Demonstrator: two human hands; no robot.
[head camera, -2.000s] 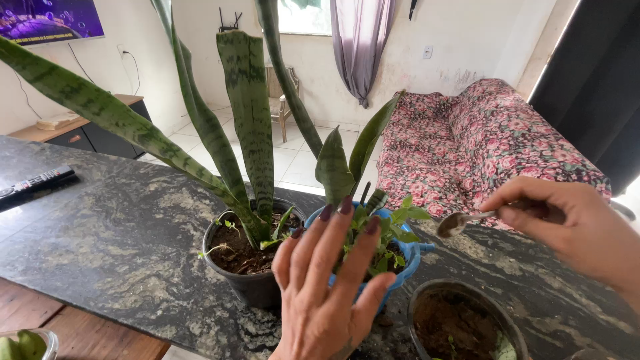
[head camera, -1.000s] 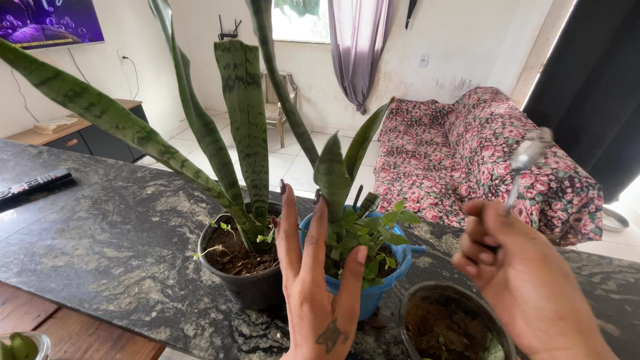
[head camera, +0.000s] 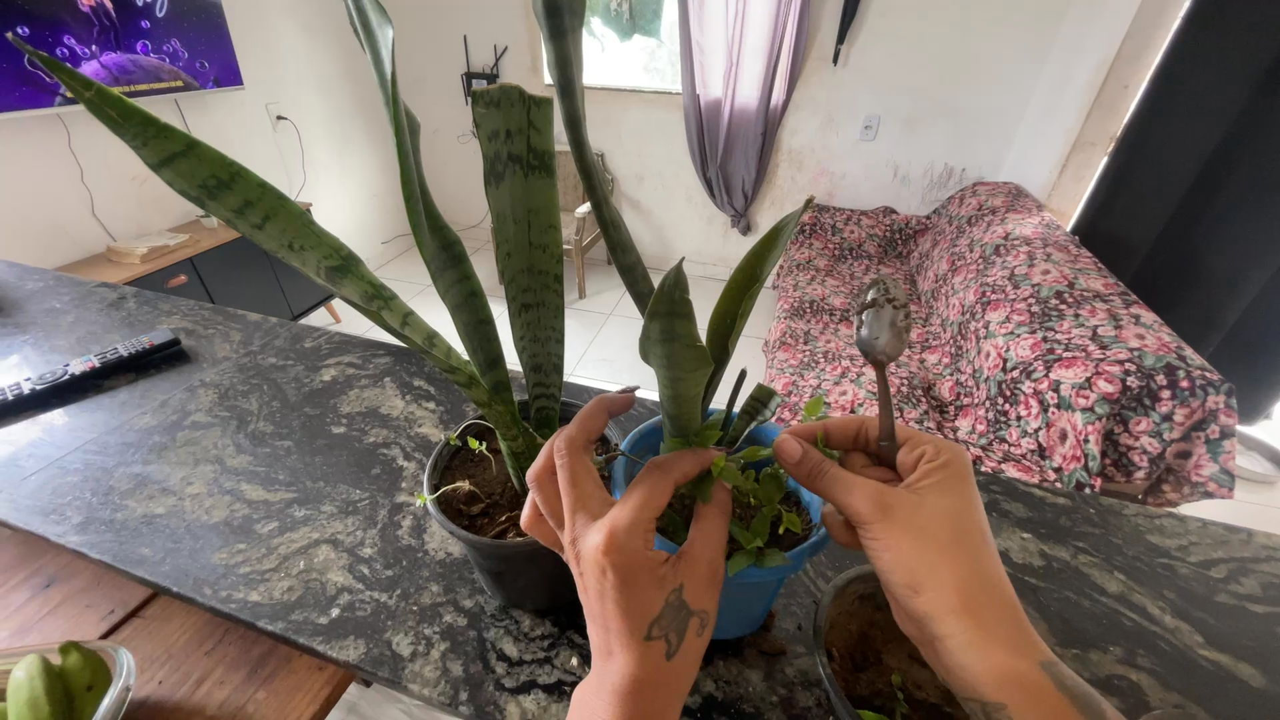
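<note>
My left hand pinches a small leafy green plant between thumb and index finger, over a blue plastic pot. My right hand holds a metal spoon upright, its bowl smeared with soil; the thumb and fingertips are beside the same leaves, and whether they grip one is unclear. Snake plant leaves also rise from the blue pot. A black plastic pot with soil and tall snake plant leaves stands left of it. Another dark pot, partly behind my right forearm, holds soil and small greenery.
The pots stand on a dark stone counter. A remote control lies on its left part. At the lower left, a clear bowl of green fruit rests on a wooden surface. Beyond the counter is furniture under a floral cover.
My left hand has gone from spread fingers to a pinch on the small leaves. My right hand has moved left to the blue pot, with the spoon still in it.
</note>
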